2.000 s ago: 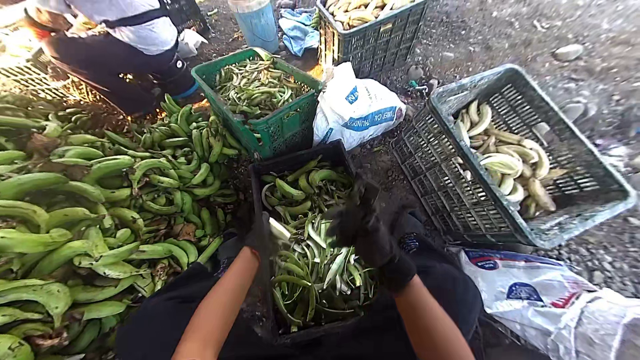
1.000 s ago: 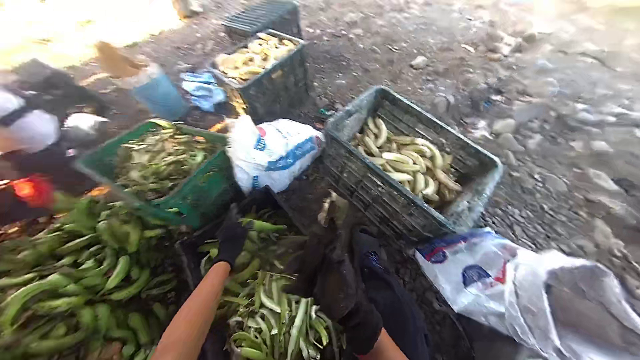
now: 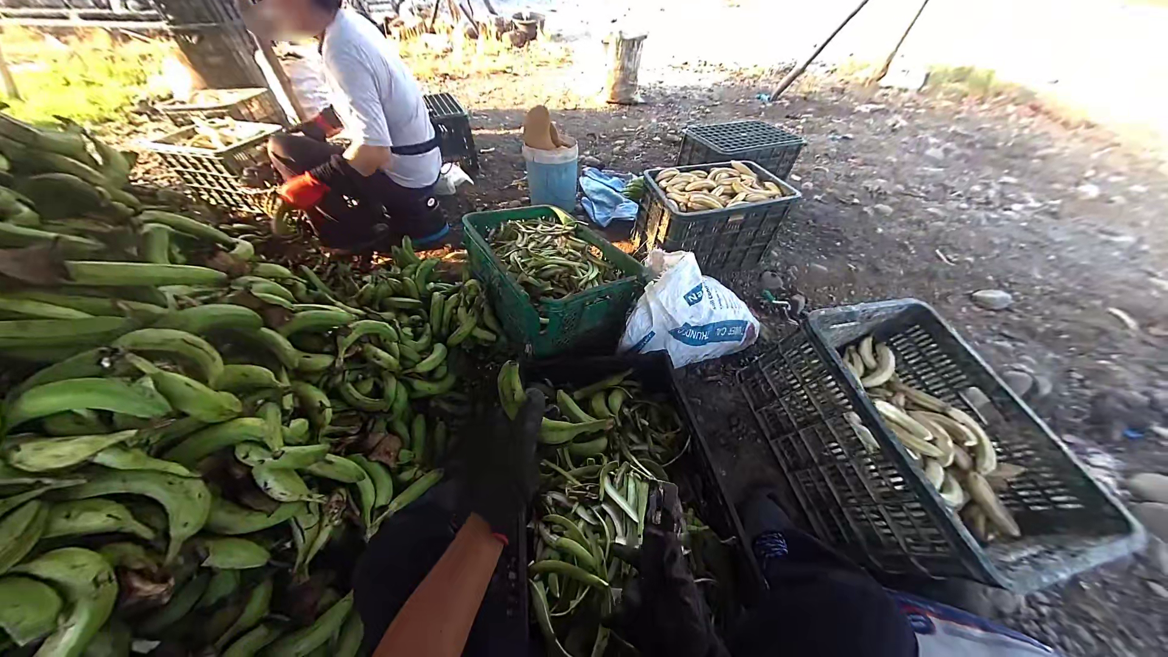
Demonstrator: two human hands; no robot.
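Note:
My left hand (image 3: pixel 500 456), in a dark glove, is at the left rim of a black crate (image 3: pixel 703 438) between my legs. A green plantain (image 3: pixel 511 388) stands upright at its fingertips, seemingly gripped. Whole green plantains lie in the crate's far part, and green peels (image 3: pixel 575 547) fill its near part. My right hand (image 3: pixel 671 575), in a dark, dirty glove, is low over the peels; its fingers are blurred, and whether it holds anything is unclear. Peeled plantains (image 3: pixel 940 438) lie in a tilted dark crate (image 3: pixel 876 538) at the right.
A large heap of green plantains (image 3: pixel 182 411) covers the left. Ahead stand a green crate of peels (image 3: pixel 547 319), a white sack (image 3: pixel 689 310), a crate of peeled plantains (image 3: pixel 716 228) and a blue bucket (image 3: pixel 551 178). A person (image 3: pixel 379 128) in red gloves crouches at the upper left.
The view has swung up and left. My left hand is now at the crate's left rim with a green plantain at its fingers. My right hand is low over the peels.

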